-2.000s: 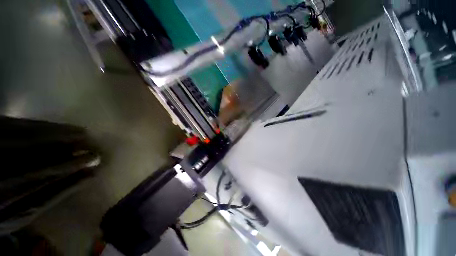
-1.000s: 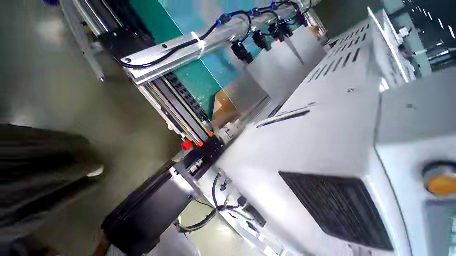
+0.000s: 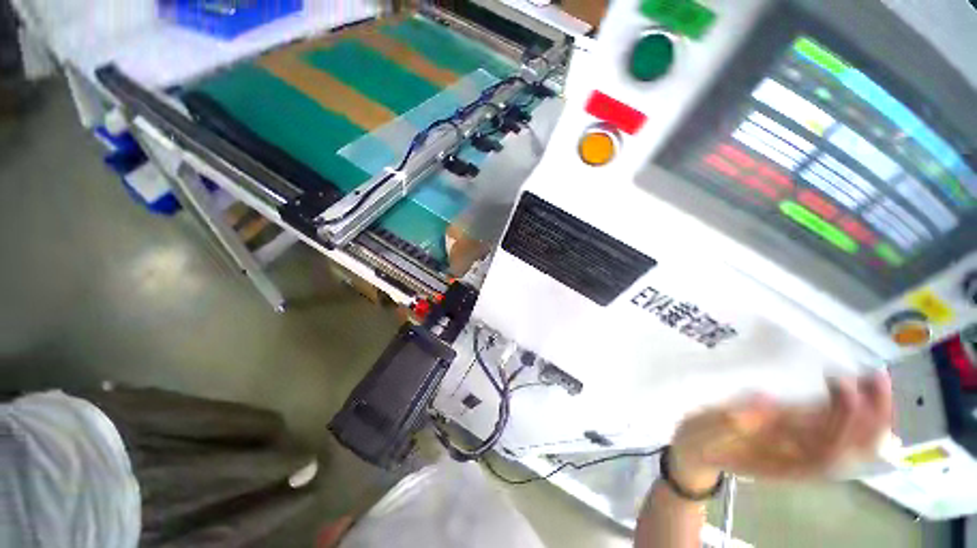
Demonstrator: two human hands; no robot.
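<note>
My right hand (image 3: 787, 434), blurred, with a dark band at the wrist, is raised in front of the white cutting machine cabinet (image 3: 600, 364). Its fingers look loosely apart and nothing shows in it. It is below the lit touchscreen (image 3: 825, 150) and the orange button (image 3: 911, 334) near it. A green button (image 3: 651, 56) and another orange button (image 3: 598, 146) sit left of the screen. A small patch of skin shows at the bottom edge, perhaps my left hand, mostly cut off; its state cannot be told.
The silver beam (image 3: 370, 209) with black fittings crosses the green-and-brown bed (image 3: 268, 112), over a bluish clear sheet (image 3: 375, 139). A black motor box (image 3: 394, 396) juts out at the bed's corner. A blue crate (image 3: 230, 13) stands behind. Dark trousers (image 3: 204, 460) and a white garment (image 3: 70, 471) show lower left.
The view has swung to show the touchscreen, buttons and more of the bed. My right hand has come into view at the lower right.
</note>
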